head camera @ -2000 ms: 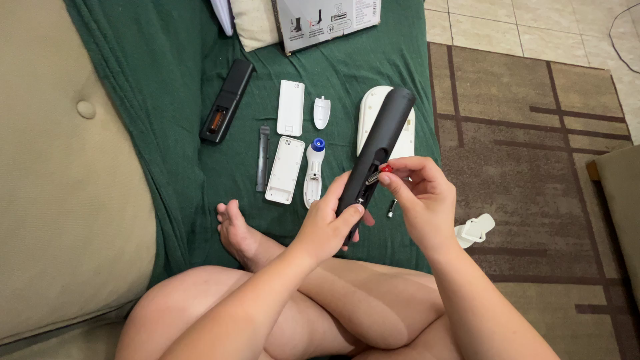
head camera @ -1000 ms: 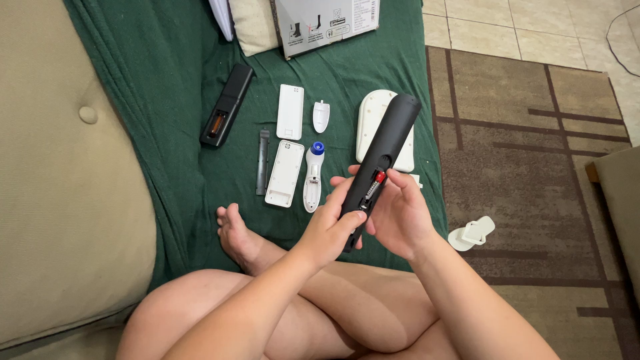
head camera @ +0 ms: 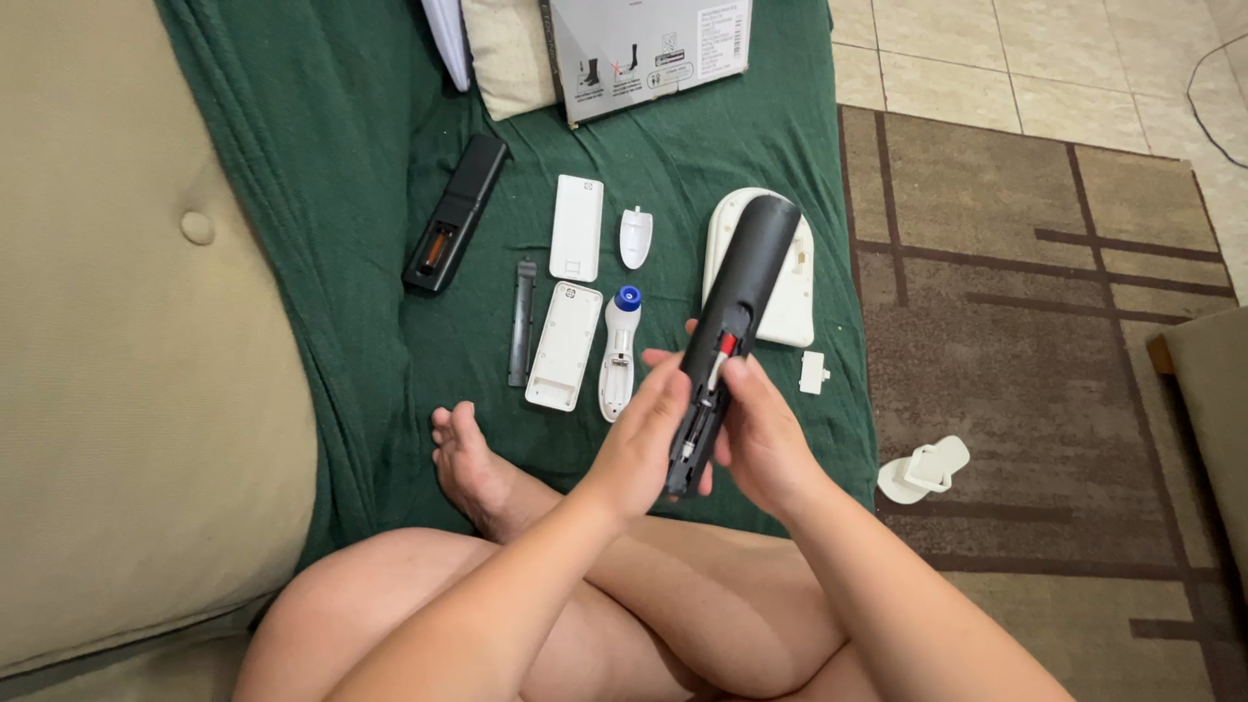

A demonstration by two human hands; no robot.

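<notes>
A black remote control (head camera: pixel 746 253), its battery compartment uncovered, is tilted between my two hands. My left hand (head camera: pixel 643 434) grips its lower left side. At the compartment's right edge, the thumb of my right hand (head camera: pixel 770 429) touches a red and white battery (head camera: pixel 722 357), while the fingers lie partly hidden behind the remote. A black battery cover (head camera: pixel 522 322), a white remote control (head camera: pixel 565 346), its likely cover (head camera: pixel 577 229), and a white thermometer-like device (head camera: pixel 619 361) with a blue end lie to the left. Behind the black remote rests a white rounded device (head camera: pixel 788 292).
Another black remote (head camera: pixel 458 214) with a battery inside lies at left. A small white cover (head camera: pixel 636 239) and a small white battery door (head camera: pixel 811 372) rest on the green cloth (head camera: pixel 624 146). A printed box (head camera: pixel 653 58) stands at the back; a flip-flop (head camera: pixel 921 470) lies on the rug.
My right thumb and fingers have shifted from the battery's red end to lower along the compartment's right side. A battery with a white body now shows under the thumb.
</notes>
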